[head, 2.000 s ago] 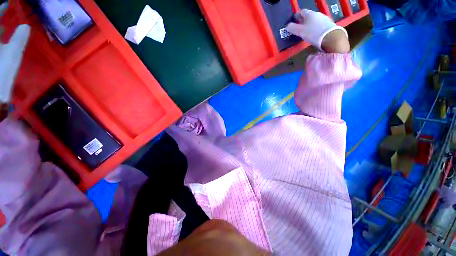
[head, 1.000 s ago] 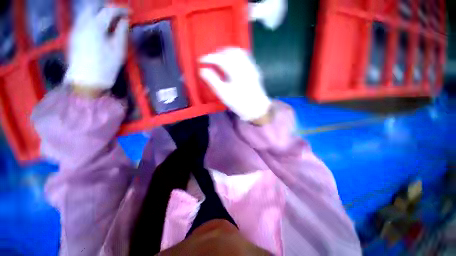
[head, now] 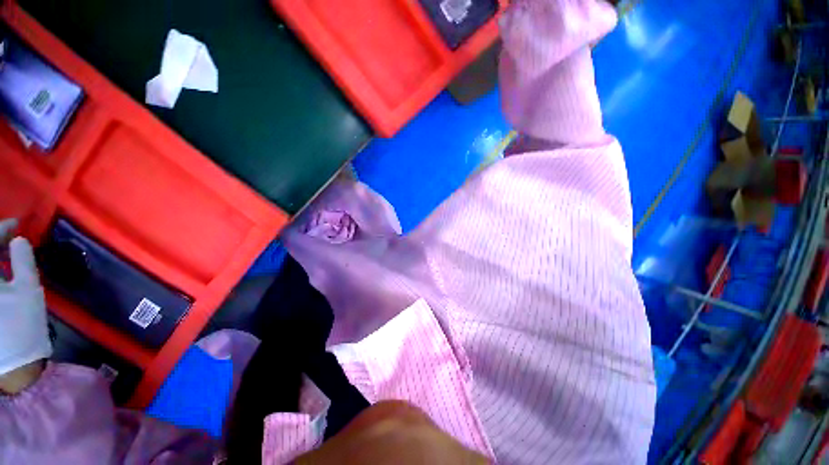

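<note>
A red compartment tray [head: 241,218] lies at the left, tilted in view. A dark phone [head: 118,286] with a white label lies in its near pocket; the pocket beside it is empty. A purplish phone [head: 38,95] lies in a farther pocket. My left hand [head: 20,309], in a white glove, is at the left edge over the tray, partly cut off; whether it holds anything is not clear. A second red tray [head: 391,113] is at the top, with a dark phone [head: 459,16] in it. My right sleeve reaches to that tray; my right hand is beyond the top edge.
A crumpled white wipe [head: 182,70] lies on the dark green bench mat [head: 264,118] between the trays. A piece of brown cardboard [head: 474,80] shows under the second tray. Opened cardboard boxes [head: 744,173] and metal racks stand at the right on the blue floor.
The view has swung right again. My right hand has moved from the left tray to beyond the top edge by the second tray. My left hand is now at the left edge.
</note>
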